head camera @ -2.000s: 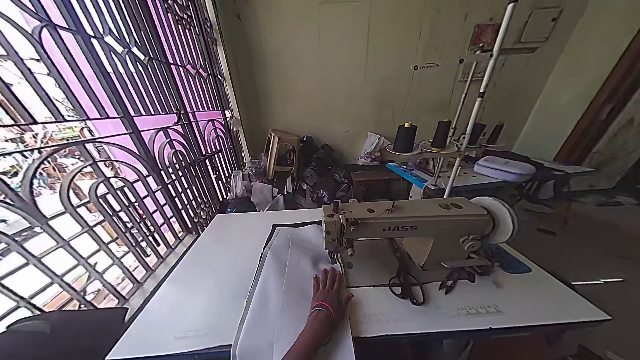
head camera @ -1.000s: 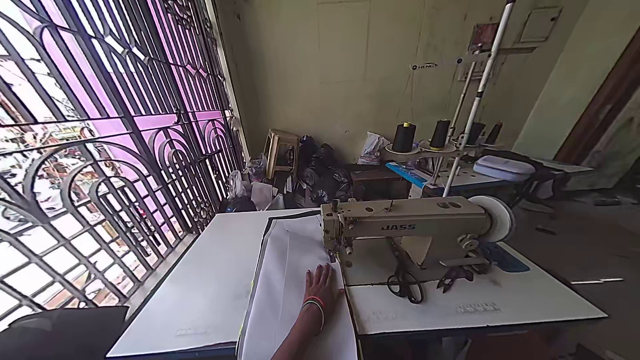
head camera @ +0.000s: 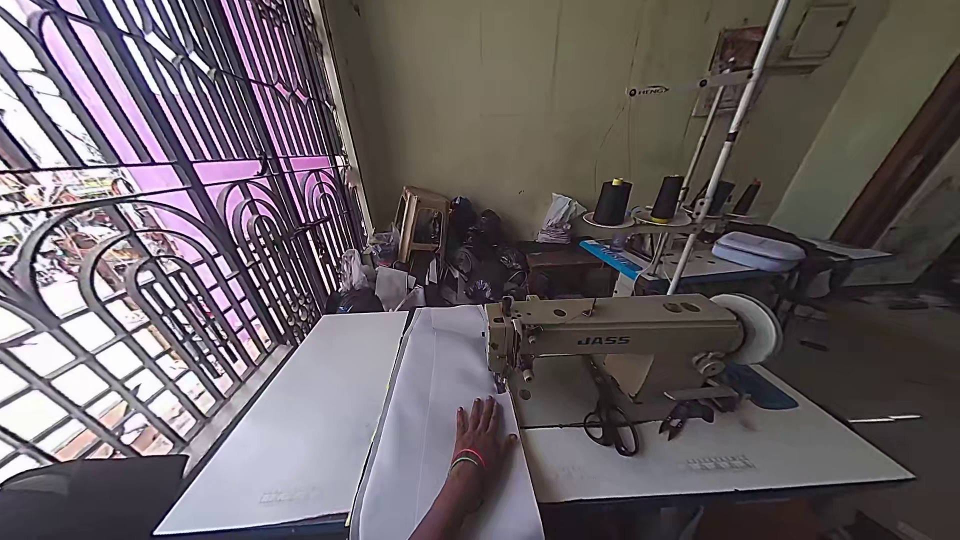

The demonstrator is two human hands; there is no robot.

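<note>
My left hand (head camera: 480, 435), with thin bangles at its wrist, lies palm down on a long white sheet of fabric or similar material (head camera: 420, 420). Its fingers point away from me, with the thumb out to the right. The sheet has a faint lengthwise line and a dark layer showing along its left edge. Its right side passes beside the needle and presser foot (head camera: 500, 384) of a beige Jass sewing machine (head camera: 630, 326), just beyond my fingertips. Black-handled scissors (head camera: 611, 427) and a small dark tool, perhaps thread snips (head camera: 684, 416), lie right of my hand. My right hand is not visible.
A metal grille (head camera: 172, 187) runs along the left of the white sewing table (head camera: 300, 420). The handwheel (head camera: 746, 330) is at the machine's right end. Thread cones (head camera: 611, 204) stand behind it, near a second table. Bags and a stool (head camera: 424, 225) are against the wall.
The white sheet has slid away from me past the machine head, its far edge now farther back. My left hand stays flat on it, slightly left of where it was two seconds ago.
</note>
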